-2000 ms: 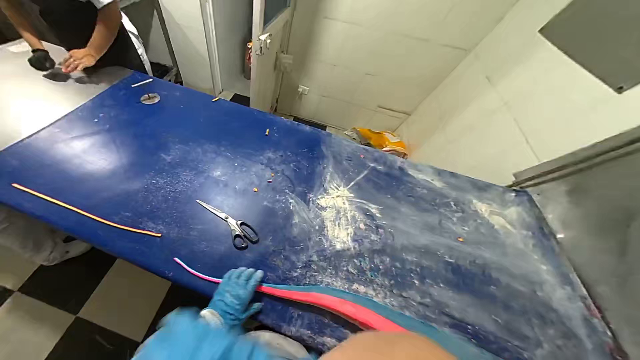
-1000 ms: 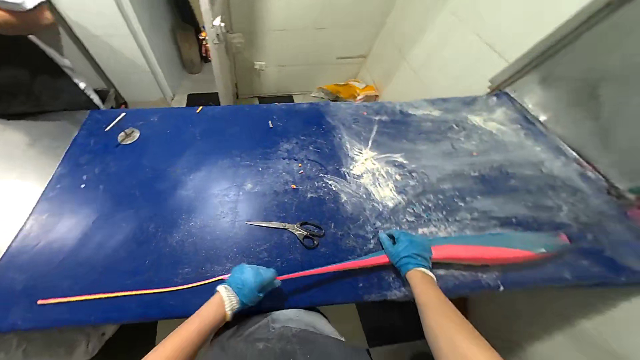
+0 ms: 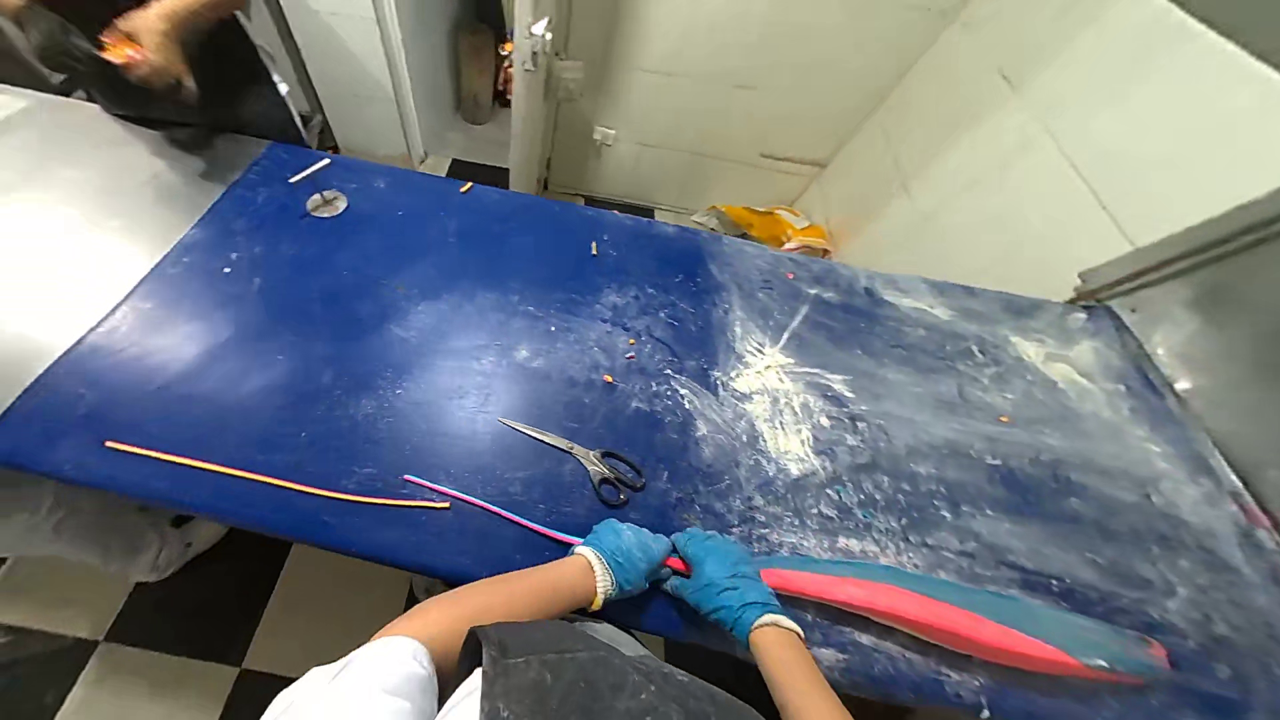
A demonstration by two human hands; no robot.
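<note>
My left hand (image 3: 624,560), in a blue glove over a knit one, is closed around the narrow part of a long two-coloured strip, pink and blue. Right beside it, my right hand (image 3: 722,580), gloved alike, grips the same strip where it widens. From there the thick pink and teal body (image 3: 930,610) lies along the near edge of the blue table, tapering at its far right end. A thin pink and light-blue strand (image 3: 480,505) runs left from my left hand. Black-handled scissors (image 3: 590,462) lie beyond my hands. A separate yellow and pink strand (image 3: 270,480) rests at the left.
White powder (image 3: 775,395) is spread over the right part of the blue table (image 3: 450,260). A round metal disc (image 3: 327,204), a short white stick (image 3: 309,170) and small crumbs lie on it. Another person's hands (image 3: 145,45) are at the metal table (image 3: 80,220), upper left.
My hands have come together on the strip; one second ago they were apart. The yellow and pink strand, then continuous with the strip near my left hand, now lies separate. The view has turned.
</note>
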